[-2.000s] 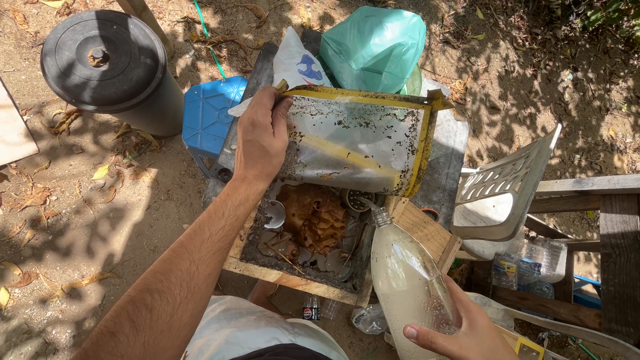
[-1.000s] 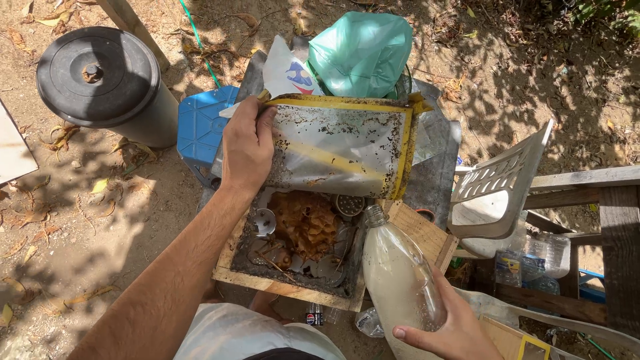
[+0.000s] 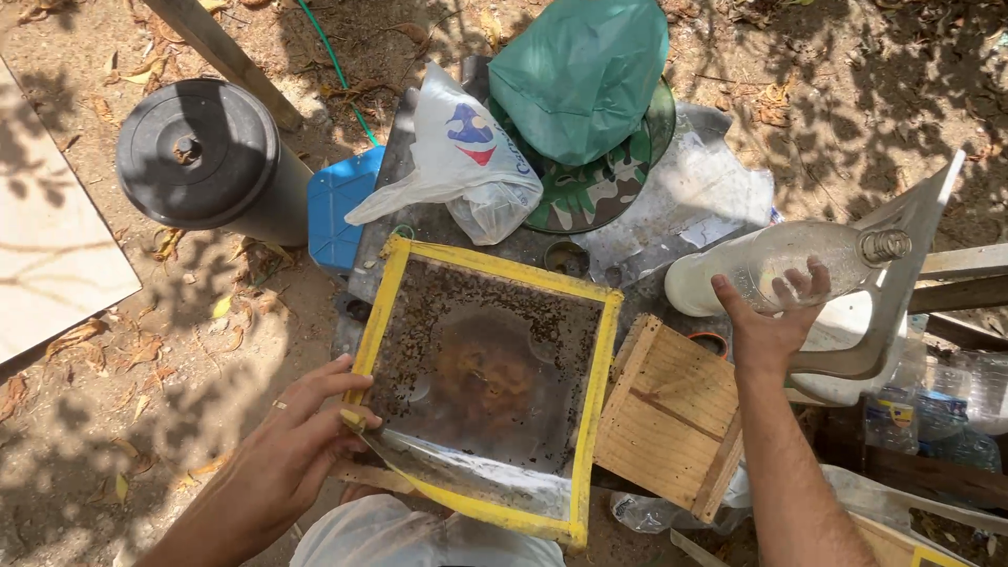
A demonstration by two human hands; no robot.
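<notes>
A clear plastic sheet edged with yellow tape (image 3: 602, 394) lies over an open wooden box, its near edge curled up. Through it a brown lumpy mass (image 3: 484, 374) shows blurred. My left hand (image 3: 315, 425) pinches the sheet's near left corner between thumb and fingers. My right hand (image 3: 776, 323) holds a clear bottle (image 3: 756, 264) partly filled with whitish matter, tilted on its side over the table's right part, its uncapped mouth pointing right. A wooden lid or panel (image 3: 673, 409) rests against the box's right side.
Behind the box are a white plastic bag (image 3: 465, 157), a green bag (image 3: 583, 79) on a camouflage-patterned item (image 3: 598, 189) and a small round container (image 3: 567, 258). A lidded dark bin (image 3: 205, 157) and a blue stool (image 3: 342, 209) stand left. A plastic chair (image 3: 890, 299) and bottles (image 3: 937, 417) are right.
The yellow-edged sheet, folded back from the box in earlier frames, now lies over it. My left hand has come down nearer me. My right hand has moved the bottle away from the box, up and right.
</notes>
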